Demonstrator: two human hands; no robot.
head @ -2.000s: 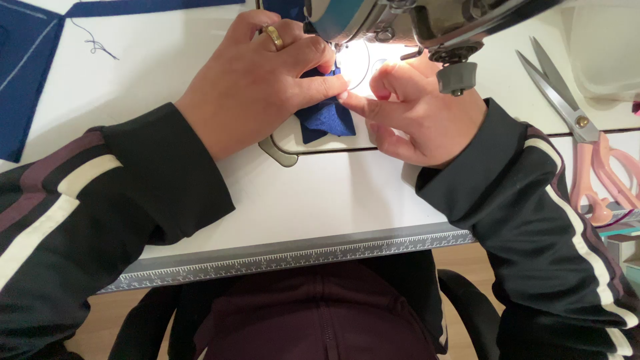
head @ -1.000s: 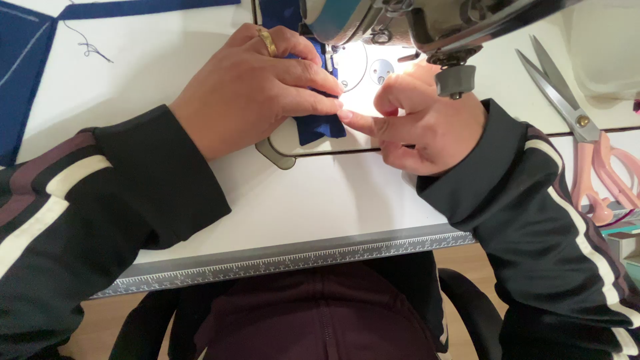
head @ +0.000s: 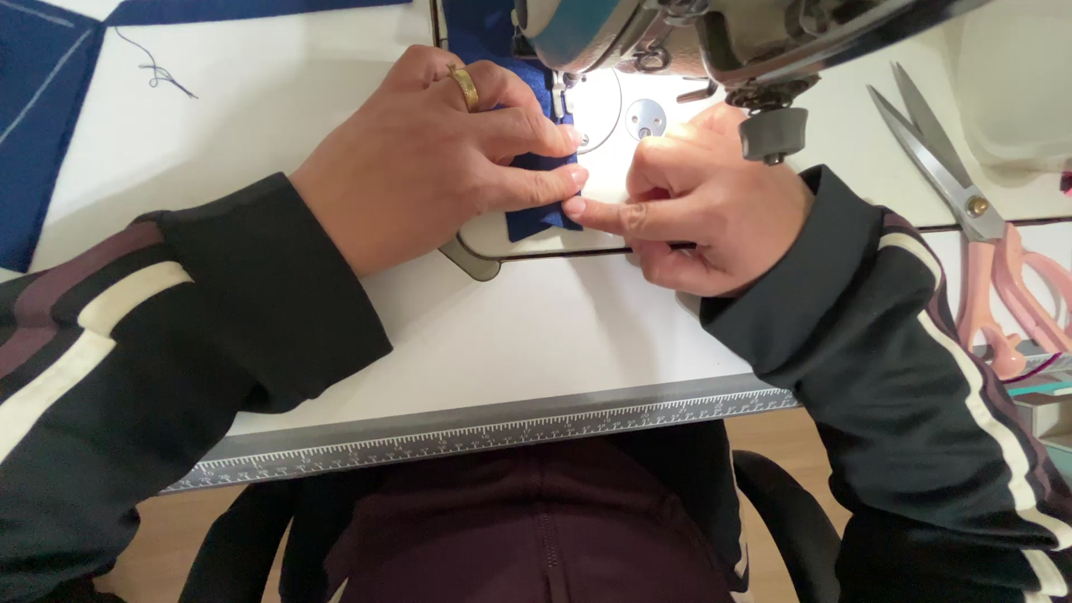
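A narrow piece of blue fabric runs under the presser foot of a sewing machine. My left hand, with a gold-coloured ring, lies over the fabric, its index finger and thumb pressing near the right edge just before the foot. From the right, my right hand reaches in, and its extended index fingertip touches the fabric edge beside the left thumb. The other right fingers are curled above the lit machine bed and hold nothing visible. The fabric under my left palm is hidden.
Scissors with pink handles lie at the right, blades spread, near a translucent container. More blue fabric with chalk lines and a loose thread lie at upper left. A measuring scale lines the table's front edge.
Less fabric shows in front of the foot than two seconds ago, and more shows behind it. My left fingers have spread apart a little; my right index finger stays at the fabric edge.
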